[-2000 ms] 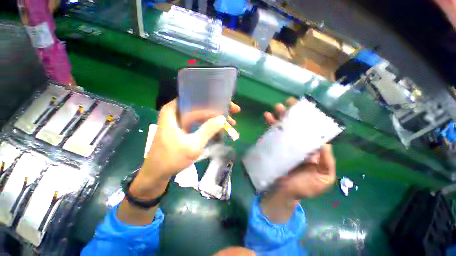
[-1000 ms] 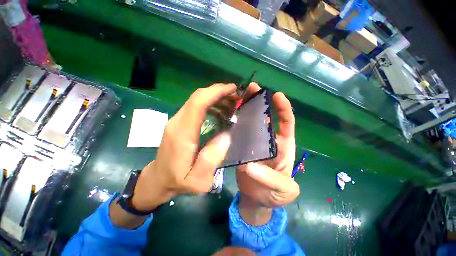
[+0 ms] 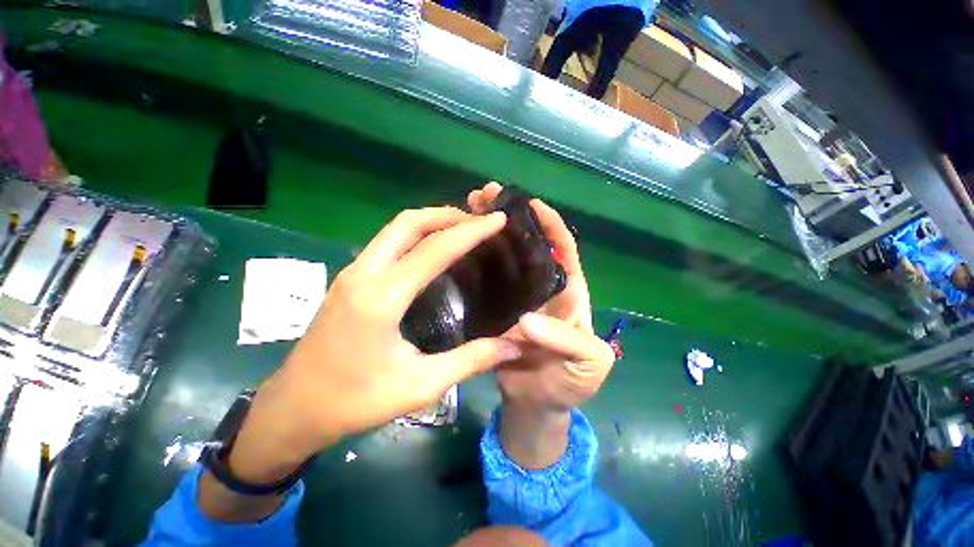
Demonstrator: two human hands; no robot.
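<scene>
My left hand [image 3: 368, 310] and my right hand [image 3: 555, 353] together hold a dark, glossy, palm-sized phone part [image 3: 497, 276] above the mat. My right hand is around its right and lower edges. My left fingers and thumb are on its left side and top edge. A bright reflection with fine lines shows at its left end, by my left palm. Part of a silver plate [image 3: 440, 409] shows on the mat below my hands; the rest is hidden.
The blister tray [image 3: 160, 286] with silver modules is at the left. A white paper sheet [image 3: 280, 300], crumpled white wipe [image 3: 698, 365] and blue-red tool [image 3: 616, 340] lie on the mat. Black racks [image 3: 860, 454] stand at the right. A black piece [image 3: 239, 169] lies behind. A person [image 3: 598, 37] stands beyond.
One second ago the grey inner face of a black-edged plate showed; now a dark glossy face shows. A thin red-and-black item by my left fingers no longer shows. The view has shifted right.
</scene>
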